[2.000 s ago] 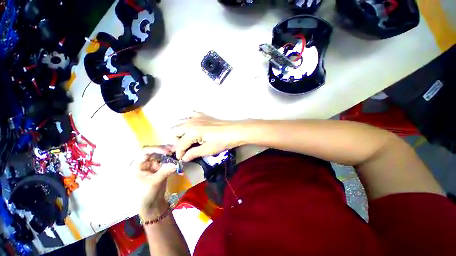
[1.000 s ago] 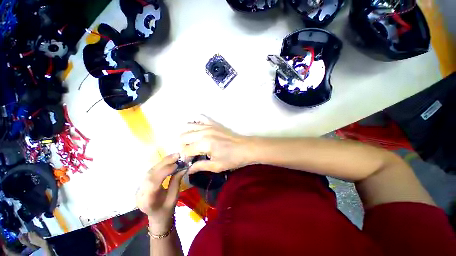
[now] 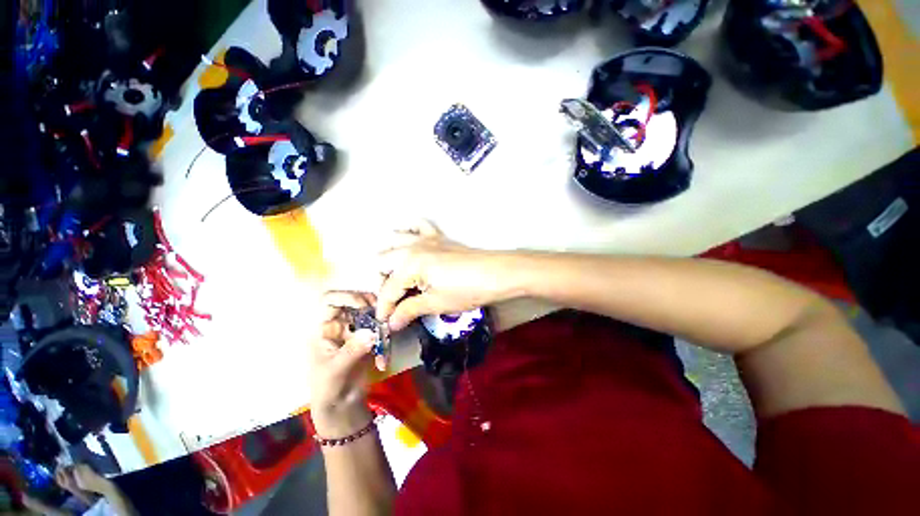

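Note:
My left hand (image 3: 348,348), with a bracelet at the wrist, holds a small dark circuit board (image 3: 367,325) between thumb and fingers. My right hand (image 3: 429,274) reaches across from the right; its thumb and fingertips are pinched together at the board's upper right edge. Any plug or wire between them is too small to tell. A black housing (image 3: 442,353) with a white notched disc lies just below my right hand at the table's near edge, against my red clothing. A thin lead with a small pale end hangs from it.
A loose camera module (image 3: 464,135) lies mid-table. A housing with a leaning board (image 3: 646,176) is right of it, more housings behind. Black housings (image 3: 272,197) with wires stand at left. Red pieces (image 3: 174,297), orange parts (image 3: 146,349) and a black ring (image 3: 129,368) are far left.
The view has shifted. Both hands stay together at the small board; the board and the housing near my body show more clearly than a second ago. The other parts have not moved on the table.

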